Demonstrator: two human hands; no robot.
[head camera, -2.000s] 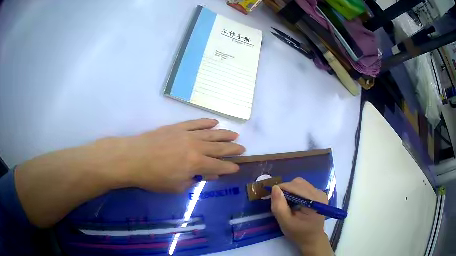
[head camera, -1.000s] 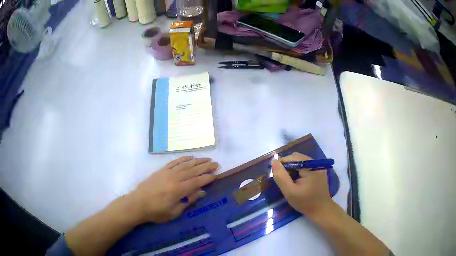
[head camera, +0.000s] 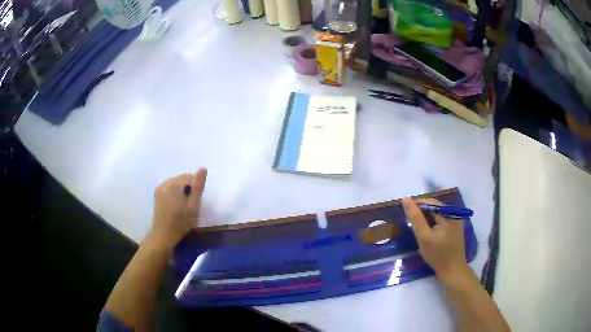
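The long glossy blue sewing template lies across the table's front edge, with a brown strip and a notch on its far edge, slot lines and glare. A brown patch with a pale circle sits on its right part. My right hand holds a blue marker pen over the template's right end. My left hand is at the template's left end, fingers curled, with a small dark blue pen cap in it. Whether the pen tip touches is hidden by my fingers.
A notebook lies behind the template. Further back are an orange carton, tape rolls, thread cones, black snips, a wooden-handled tool and a phone. Navy fabric and a fan are back left.
My left hand has moved left, off the template's middle to its left end, uncovering the notch. My right hand stays near the right end with the pen. The camera view has shifted.
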